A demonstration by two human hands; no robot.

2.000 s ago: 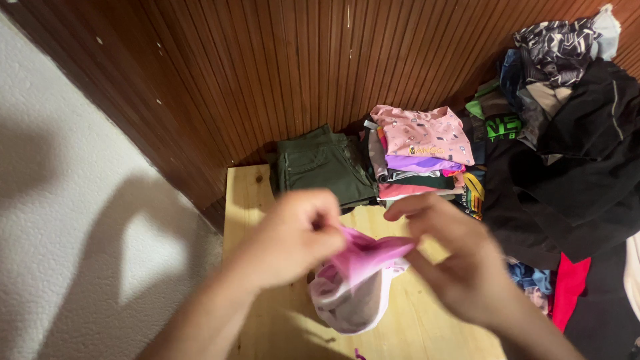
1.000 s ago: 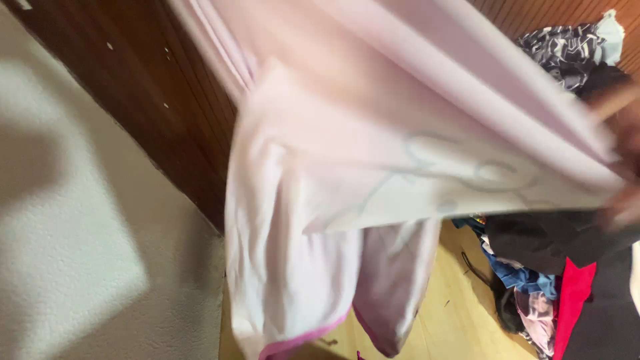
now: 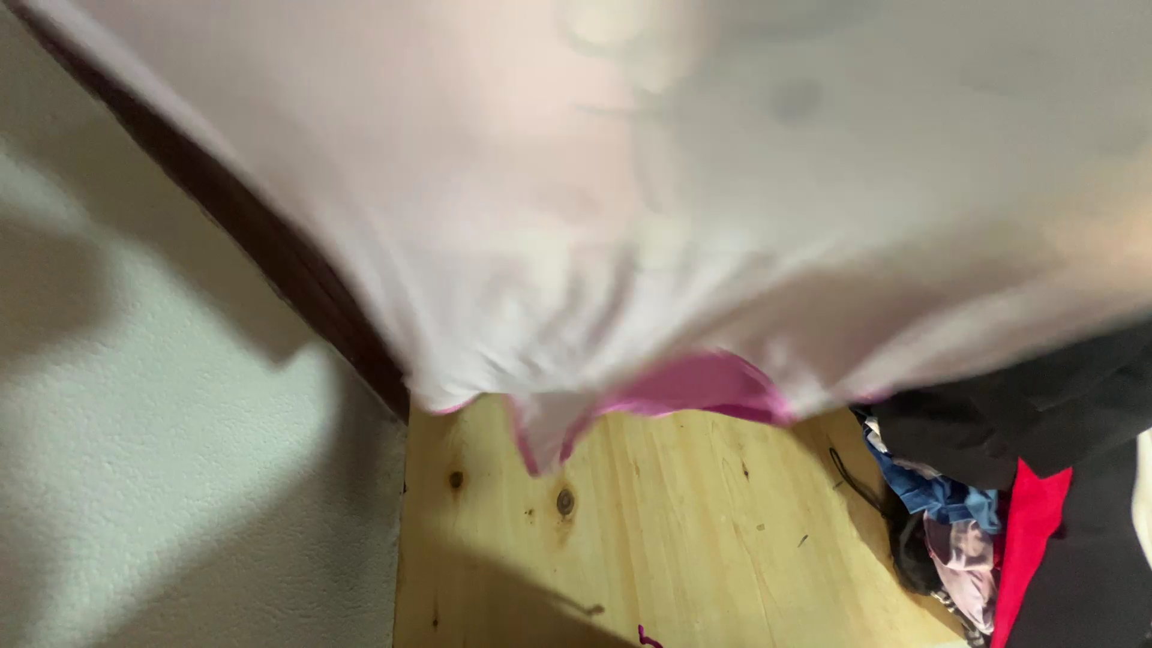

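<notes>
A pale pink garment with magenta edging is spread wide across the upper part of the head view, blurred by motion and close to the camera. Faint printed shapes show on its cloth. Its lower edge hangs bunched above a light wooden tabletop, and a magenta inner side shows at one opening. Neither of my hands can be made out; the cloth fills the place where they could be. A skin-toned blur at the right edge is too vague to tell as a hand.
At the right lies a heap of clothes with black cloth, a red piece, blue cloth and a light pink piece. A textured white wall borders the table's left side. A small magenta bit lies near the front.
The pink garment, bunched small between both hands two seconds ago, is now spread out wide. It hides the folded stacks seen earlier at the back. Both hands have gone from clear sight.
</notes>
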